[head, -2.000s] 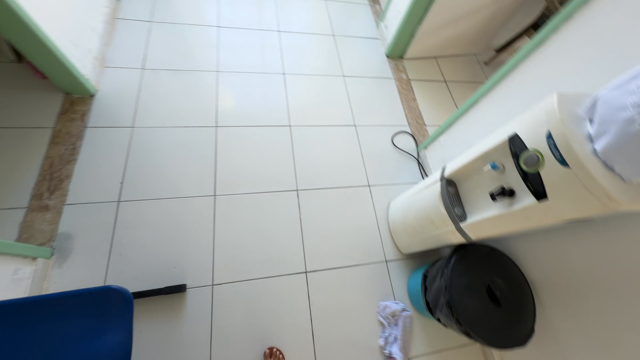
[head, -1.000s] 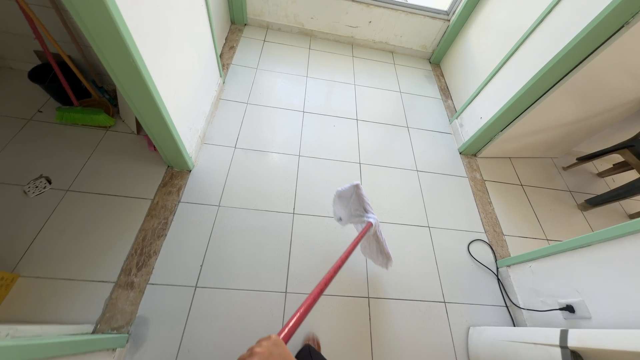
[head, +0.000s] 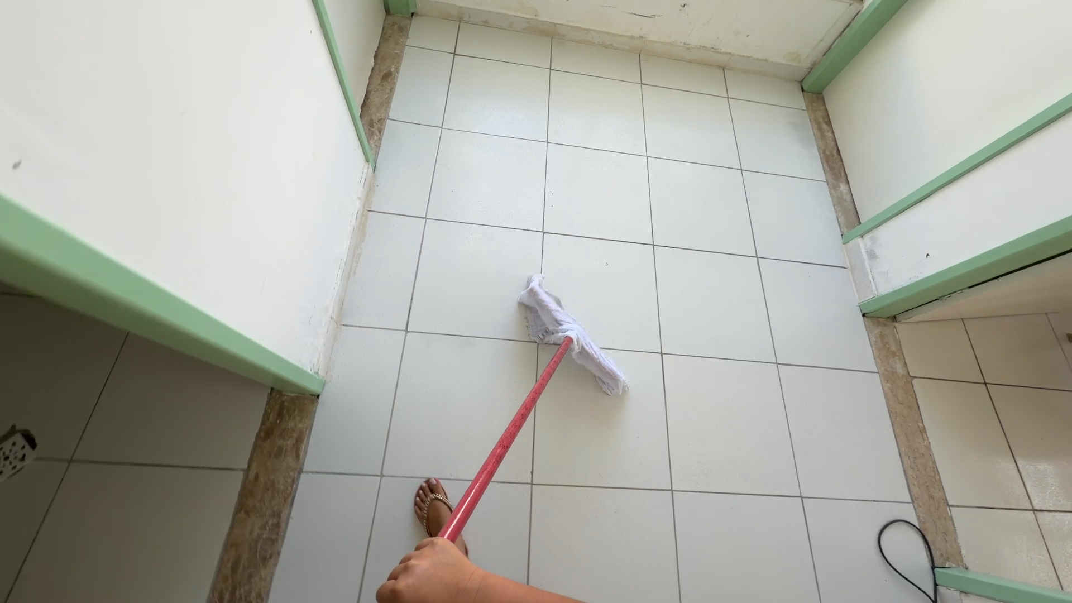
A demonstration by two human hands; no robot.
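Observation:
My right hand (head: 431,574), at the bottom edge, is closed around the red pole (head: 507,444), its forearm coming in from the lower right. The pole slants up and to the right to a whitish cloth (head: 574,335), which is draped over its far end and lies on the white floor tiles (head: 599,435). What is under the cloth is hidden. Just beyond my right hand, left of the pole, shows a foot in a thong sandal (head: 431,502). My left hand is out of view.
White walls with green frames (head: 159,301) border the tiled passage on both sides. Brown stone thresholds (head: 266,494) mark doorways at left and right. A black cable (head: 904,553) loops on the floor at the lower right. A perforated drain cover (head: 15,452) shows at far left.
The view has shifted along the passage; the water dispenser and black-lidded bin seen two seconds ago are out of view. The cloth, askew a second ago, now lies spread on the tiles.

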